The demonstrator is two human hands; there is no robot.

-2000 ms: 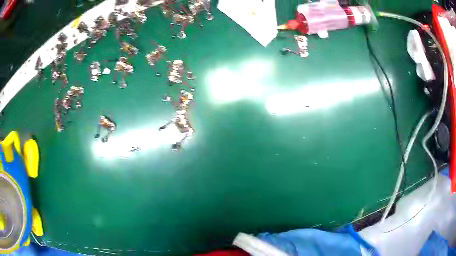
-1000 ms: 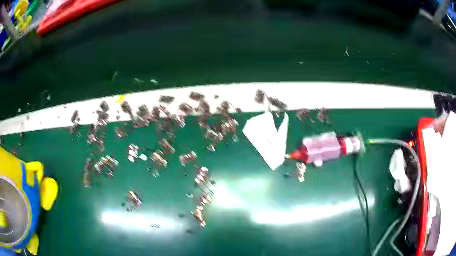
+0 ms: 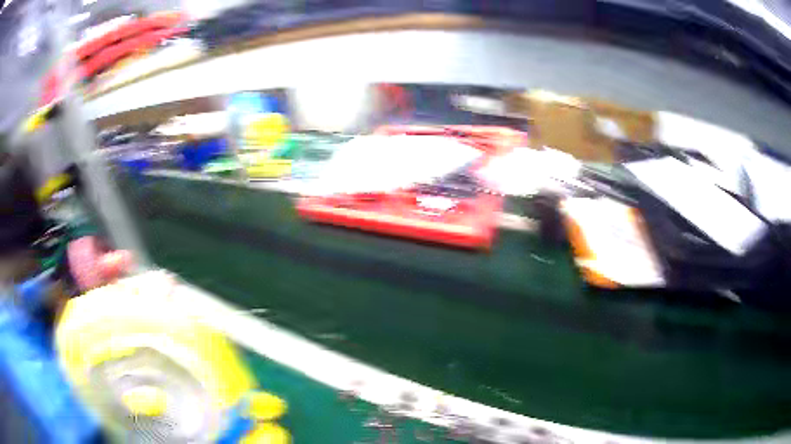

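Neither of my hands shows in the head view. The picture is blurred. Several small circuit boards [image 3: 408,401] lie on and beside the white edge strip [image 3: 299,349] at the bottom, small and smeared. Part of the green bench top [image 3: 290,386] shows at the bottom, left of the middle. The glue syringe and the white paper are out of the picture.
A yellow-and-blue fan [image 3: 143,347] stands at lower left, with a blue-clothed person [image 3: 30,347] beyond it. The dark green belt [image 3: 416,303] crosses the middle. A red tray [image 3: 399,221] and a white-and-orange item [image 3: 611,243] lie across it.
The view has swung up and to the left. The syringe, the paper and most boards have left the picture; the red tray and the far side of the belt have come in.
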